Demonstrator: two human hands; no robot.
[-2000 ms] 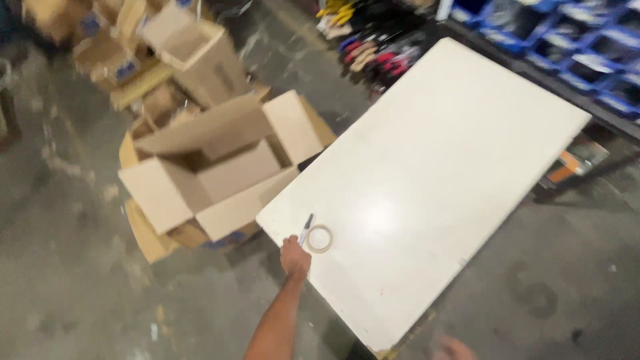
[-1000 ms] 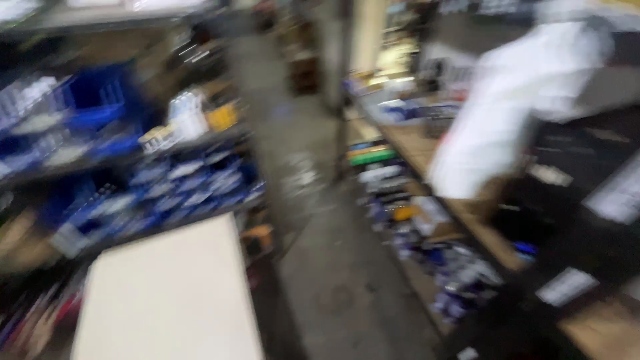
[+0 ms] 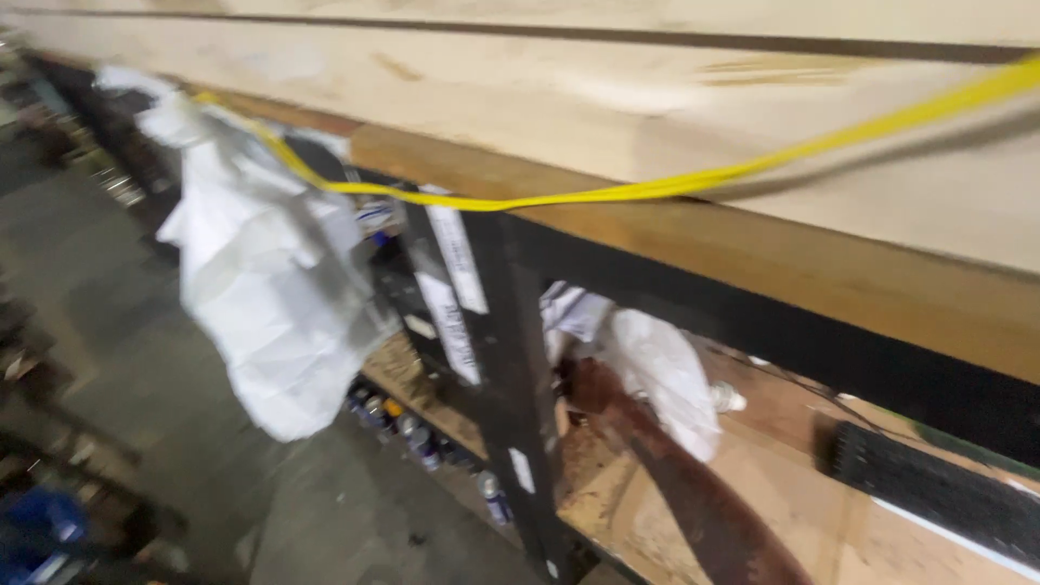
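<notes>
My right hand (image 3: 597, 390) reaches into a shelf bay, its forearm coming up from the lower right. It is beside a white plastic bag (image 3: 662, 370), at the inner side of the black metal shelf upright (image 3: 512, 341). The fingers are blurred and partly hidden, so whether they grip anything cannot be told. My left hand is out of view. A large crumpled white plastic bag (image 3: 260, 276) hangs outside the shelf, left of the upright. A yellow strap (image 3: 569, 197) sags across the front of the pale boards (image 3: 528, 97) above.
A black ridged object (image 3: 926, 487) lies on the lower shelf board (image 3: 731, 504), right of my forearm. Spray cans (image 3: 421, 439) line a low shelf behind the upright. Grey floor (image 3: 341, 504) shows at lower left, with a blue bin (image 3: 49, 516) at the left edge.
The view has swung from the white tabletop to the shelving. My right hand, low at the frame's edge two seconds ago, is now inside the shelf bay. My left hand has left the view.
</notes>
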